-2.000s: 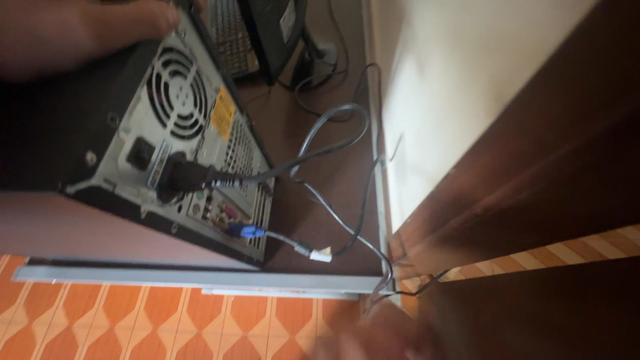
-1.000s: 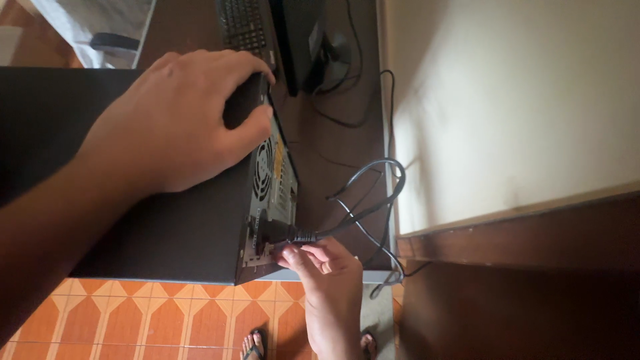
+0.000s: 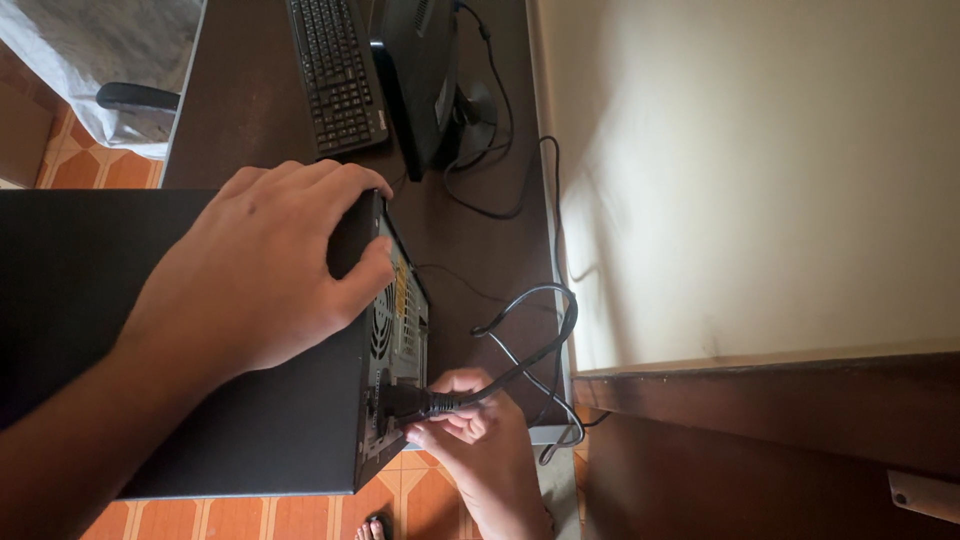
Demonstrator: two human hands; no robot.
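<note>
A black computer tower (image 3: 285, 420) lies at the desk's edge with its rear panel (image 3: 409, 322) facing right. My left hand (image 3: 262, 270) is laid over its casing, fingers curled over the upper rear corner and thumb at the panel's edge. A black power plug (image 3: 412, 401) sits in the panel low down, and its cable loops off to the right. Just behind and below that plug is my right hand (image 3: 487, 450), thumb and fingers bent close together at the lower rear ports. What its fingertips touch is hidden by the plug and the tower.
On the dark desk (image 3: 240, 97) are a black keyboard (image 3: 337, 82) and a monitor (image 3: 420, 82) on a round stand. Cables (image 3: 555, 225) run along the wall side. A brown wooden surface (image 3: 750, 420) stands at lower right. A foot (image 3: 371, 529) shows on the tiled floor.
Two seconds ago the rear panel faced the view, with a blue connector visible; now it is seen edge-on. My right hand has come from the bottom edge to the lower rear ports.
</note>
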